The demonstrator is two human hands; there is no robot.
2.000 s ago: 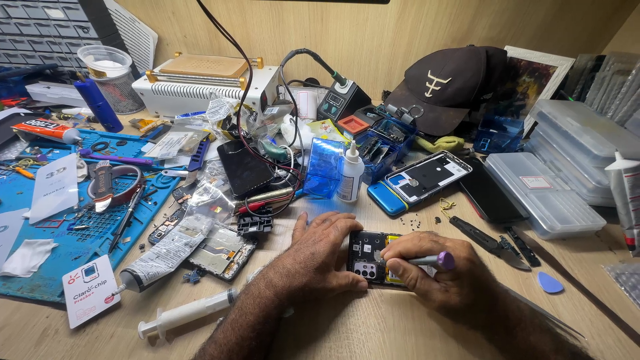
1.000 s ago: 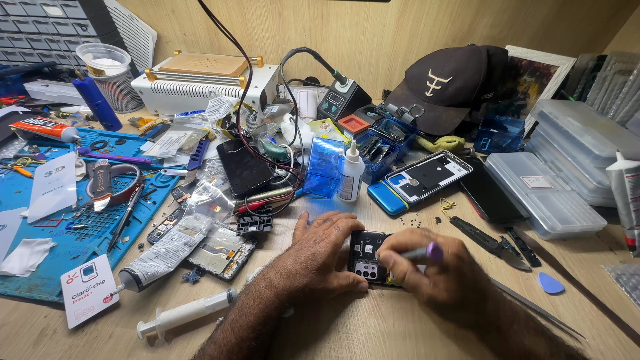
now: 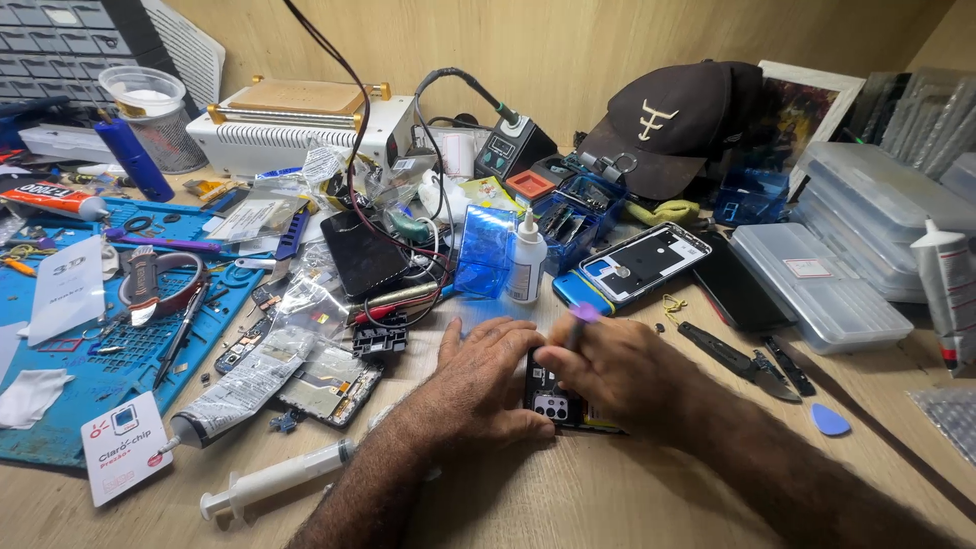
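Observation:
An opened smartphone (image 3: pixel 550 406) lies on the wooden bench, its camera module and dark inner cover showing. My left hand (image 3: pixel 492 374) rests along its left end, thumb at the near edge and fingers at the far one, bracing it. My right hand (image 3: pixel 610 374) grips a small screwdriver with a purple cap (image 3: pixel 585 313), held fairly upright over the phone. The screwdriver's tip and much of the phone, with a yellow part at its near edge, are hidden by my right hand. Behind my hands stands a white dropper bottle (image 3: pixel 526 263).
A phone frame (image 3: pixel 648 267), a folding knife (image 3: pixel 717 351) and a blue pick (image 3: pixel 829 419) lie to the right, near clear plastic boxes (image 3: pixel 831 290). At left are a large syringe (image 3: pixel 278 480), a metal tube (image 3: pixel 244 385), a disassembled phone (image 3: pixel 332 381) and a blue repair mat (image 3: pixel 152 320).
My right hand and the screwdriver have moved left and away from me over the phone, and the screwdriver now stands more upright. My left hand stays at the phone's left end.

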